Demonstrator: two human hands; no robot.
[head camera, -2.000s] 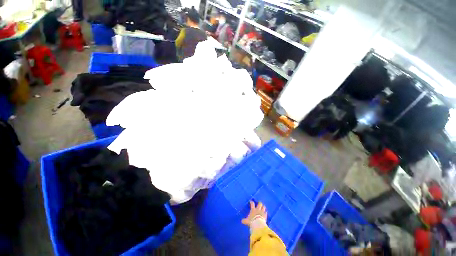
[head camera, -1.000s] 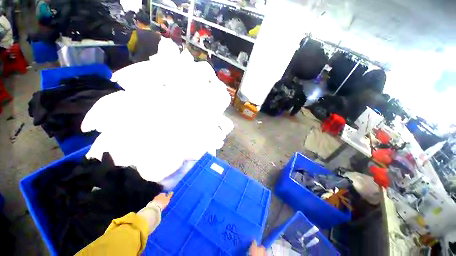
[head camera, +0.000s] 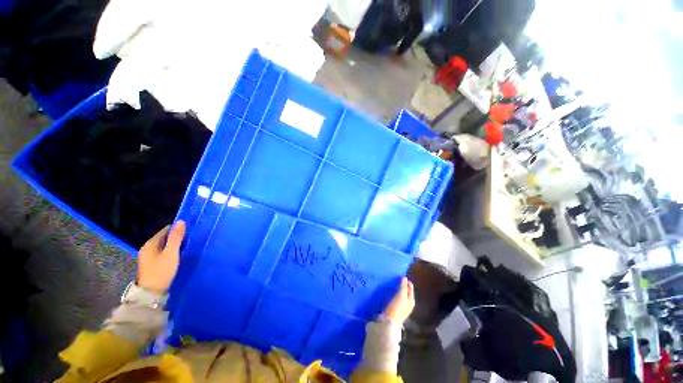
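Observation:
A large blue turnover crate (head camera: 299, 176) fills the middle of the view, its ribbed underside towards me, with a white label and dark handwritten marks. My left hand (head camera: 159, 258) holds its left side, thumb on the edge. My right hand (head camera: 401, 301) holds its lower right side. The fingers beneath and behind the crate are partly hidden. The crate is tilted and close to my body.
A blue crate of black garments (head camera: 120, 161) stands at the left. A bright white heap (head camera: 195, 45) lies beyond. At the right are a worktable edge (head camera: 498, 206), dark garments with a red strip (head camera: 517, 322) and red stools (head camera: 451, 73). Speckled floor (head camera: 82, 277) shows at the lower left.
The upturned crate has come up closer and looks larger. My left hand has moved to its left side, and my right hand now shows gripping its right side. The view has turned right and down.

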